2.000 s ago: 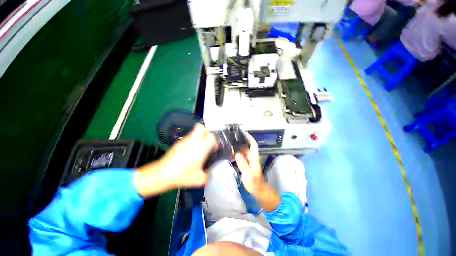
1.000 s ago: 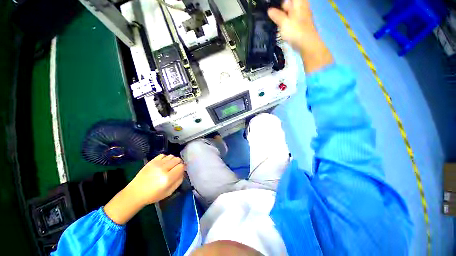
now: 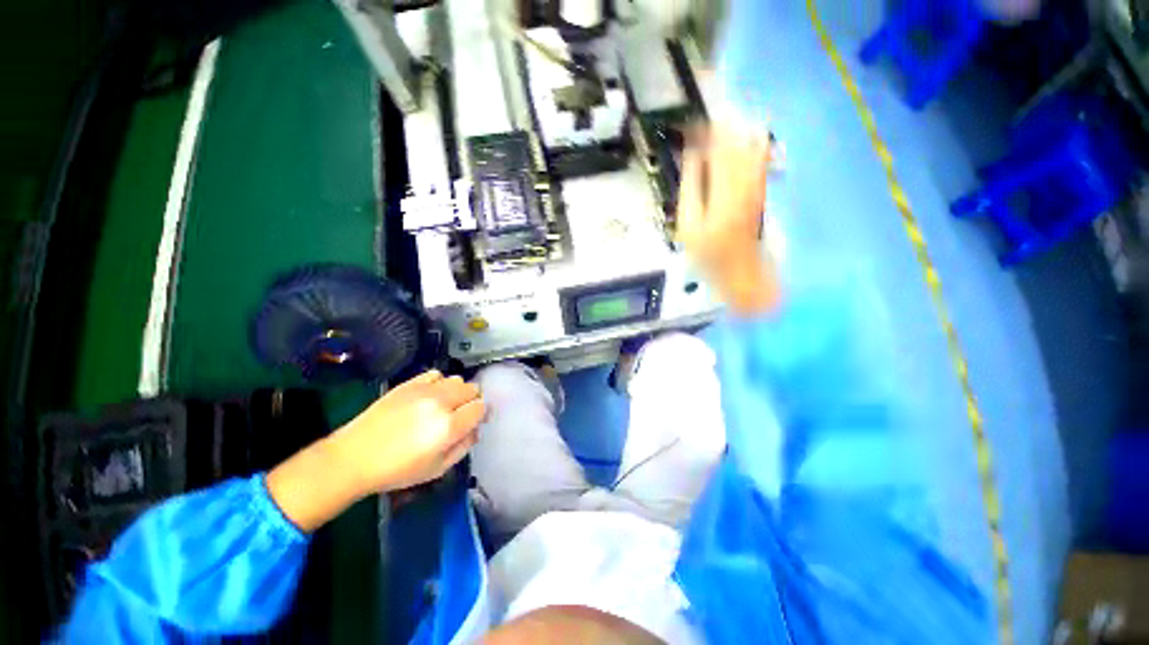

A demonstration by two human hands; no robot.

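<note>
A part-assembled phone unit (image 3: 507, 195), black with white print, lies in the left fixture of the white two-station machine (image 3: 605, 221). My right hand (image 3: 725, 208) is motion-blurred over the front of the right fixture (image 3: 662, 132) and hides much of it. I cannot tell whether it touches or holds anything. My left hand (image 3: 410, 435) is beside my left knee, below the machine's front left corner, its fingers curled together with nothing visible in them.
A black desk fan (image 3: 338, 330) stands left of the machine. A black foam tray (image 3: 177, 466) with a phone unit is at the lower left. The green conveyor (image 3: 271, 189) runs along the left. Blue stools (image 3: 1052, 189) are on the floor at right.
Two seconds ago both hands were together around dark phone-like objects before the machine. One second ago my right hand held a phone unit at the right fixture; that unit is now not clearly visible.
</note>
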